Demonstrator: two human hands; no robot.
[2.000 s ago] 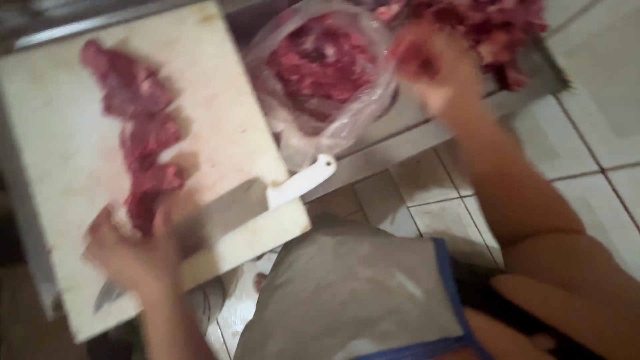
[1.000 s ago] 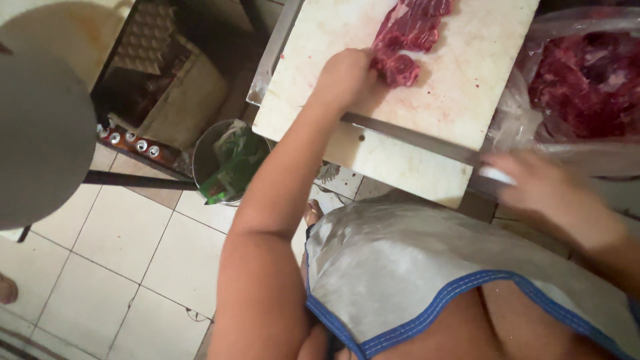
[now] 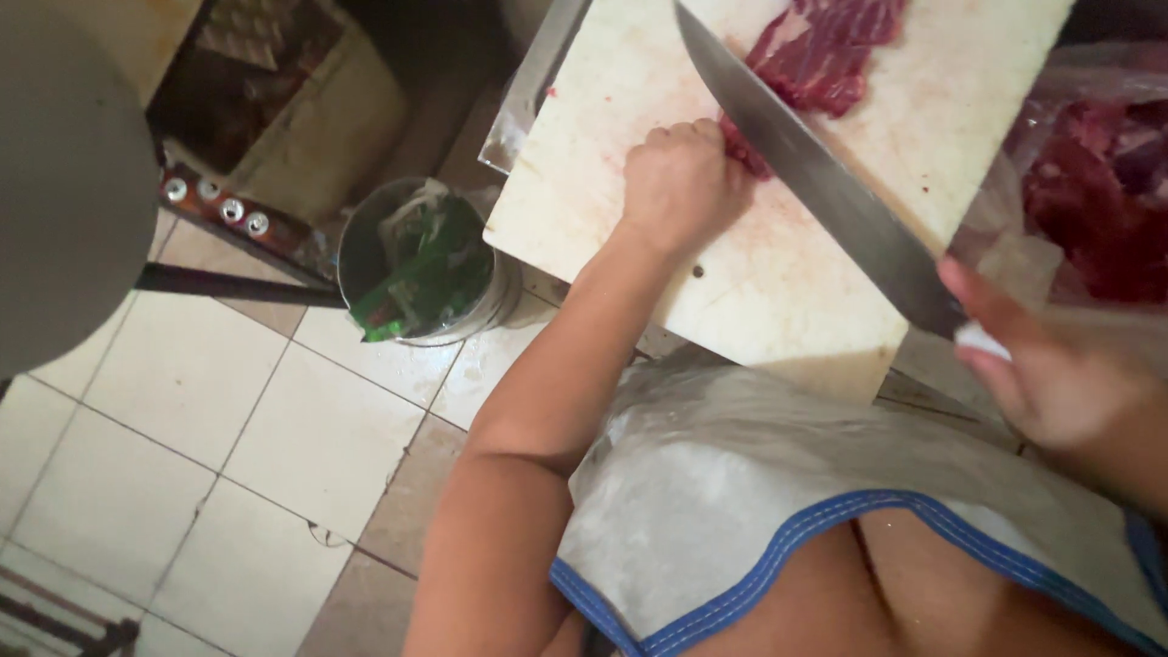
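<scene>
My right hand (image 3: 1049, 383) grips the white handle of a large kitchen knife (image 3: 821, 182). Its broad steel blade slants up and left over a white cutting board (image 3: 584, 192) and hides part of the raw red meat (image 3: 821, 55). My left hand (image 3: 684, 178), fingers curled, holds the near end of the meat, just left of the blade. Whether the edge touches the meat cannot be told. At the right, beside the board, raw meat lies in a clear plastic bag (image 3: 1013, 182).
A metal bucket (image 3: 497, 274) with green plastic inside stands on the tiled floor (image 3: 301, 411) left of the board. Farther left are a box holding cans (image 3: 233, 210) and a round grey surface (image 3: 73, 182). A metal edge (image 3: 529, 91) shows at the board's upper left.
Two seconds ago the knife lay on the board and my right hand was at the meat on the right. Now that hand has the knife raised across the board. The view has swung left.
</scene>
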